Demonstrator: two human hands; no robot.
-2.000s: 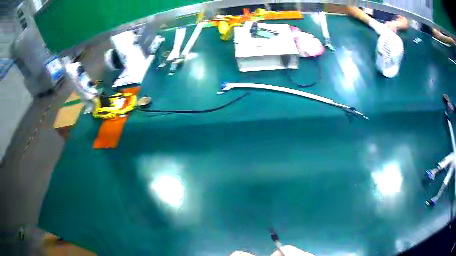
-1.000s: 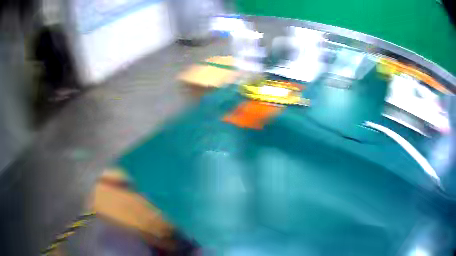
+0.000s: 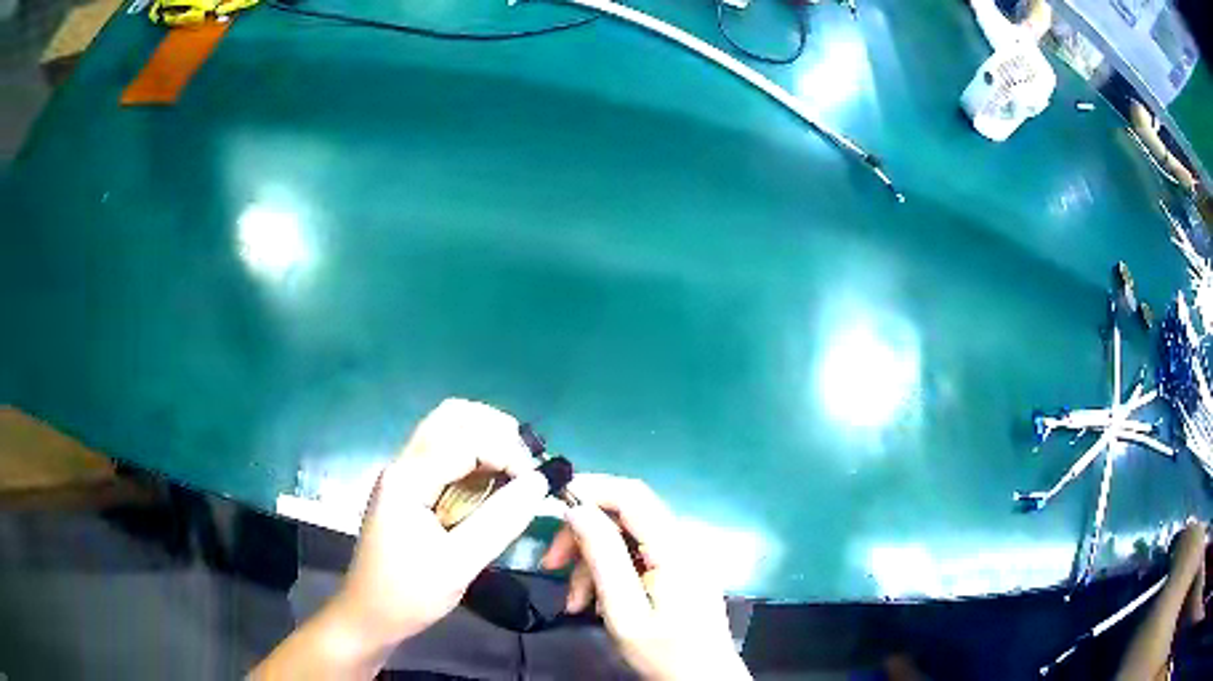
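My left hand [image 3: 432, 519] is bare and closed around a tape roll [image 3: 466, 496] with a yellow-tan core, at the table's near edge. My right hand [image 3: 625, 565] is beside it, fingers bent around a thin cable end [image 3: 569, 495]. A small black taped part [image 3: 553, 471] shows between the fingertips of both hands. Most of what the right hand holds is hidden by its fingers. A white cable assembly [image 3: 732, 64] lies across the far part of the green table [image 3: 532, 293].
A white fan [image 3: 1008, 91] stands at the far right. Loose white cables [image 3: 1113, 423] cross at the right, beside a blue and white harness pile [image 3: 1181, 353]. Another person's arm [image 3: 1168, 612] is at the lower right. An orange strip [image 3: 176, 57] and yellow item [image 3: 200, 8] are at the upper left.
The view has swung left and then back, now tilted lower. Both my hands are now in view with the tape roll and cable end; earlier only fingertips and a dark cable tip showed.
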